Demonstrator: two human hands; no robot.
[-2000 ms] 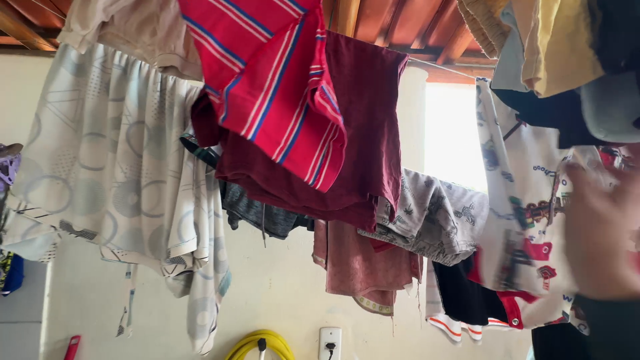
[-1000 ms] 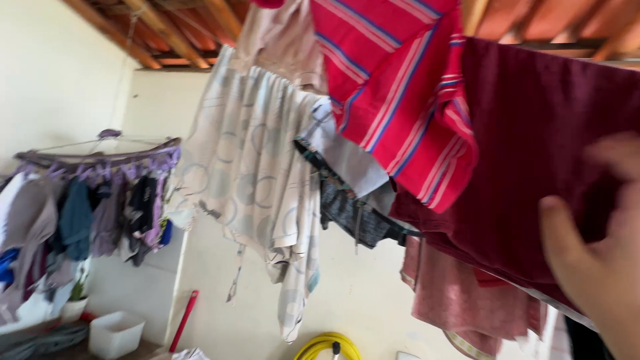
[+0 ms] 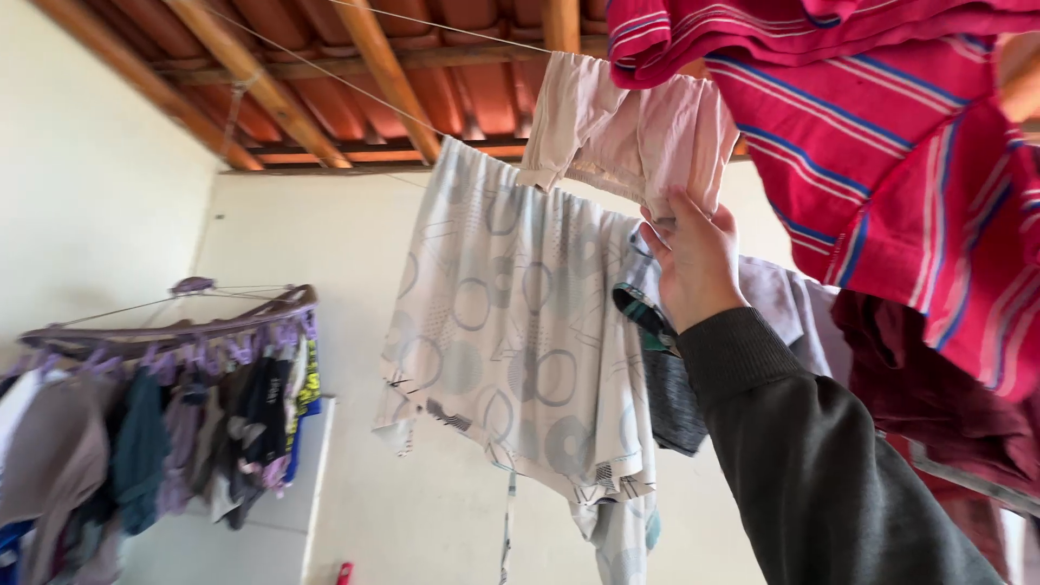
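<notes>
My right hand [image 3: 695, 256], in a dark long sleeve, reaches up from the lower right and pinches the lower edge of a pale pink garment [image 3: 630, 134] with an elastic band, hung on a clothesline. Below and left of the hand hangs a whitish cloth with grey circle prints [image 3: 520, 325]. A red garment with blue and white stripes [image 3: 861, 171] hangs at the upper right, nearer the camera. Behind my wrist are a light grey garment [image 3: 784, 309] and a dark grey one [image 3: 673, 398]; a maroon cloth [image 3: 934, 398] hangs to the right. My left hand is out of view.
A purplish clip hanger [image 3: 171, 333] with several small clothes on purple clips hangs at the left, near the wall. Thin clotheslines [image 3: 325, 69] run below wooden beams [image 3: 390, 81] and a tiled roof. Part of a red object [image 3: 345, 574] shows at the bottom.
The view has swung left. My right hand, raised before the maroon cloth a second ago, is now at the pale pink garment and has taken hold of its lower edge.
</notes>
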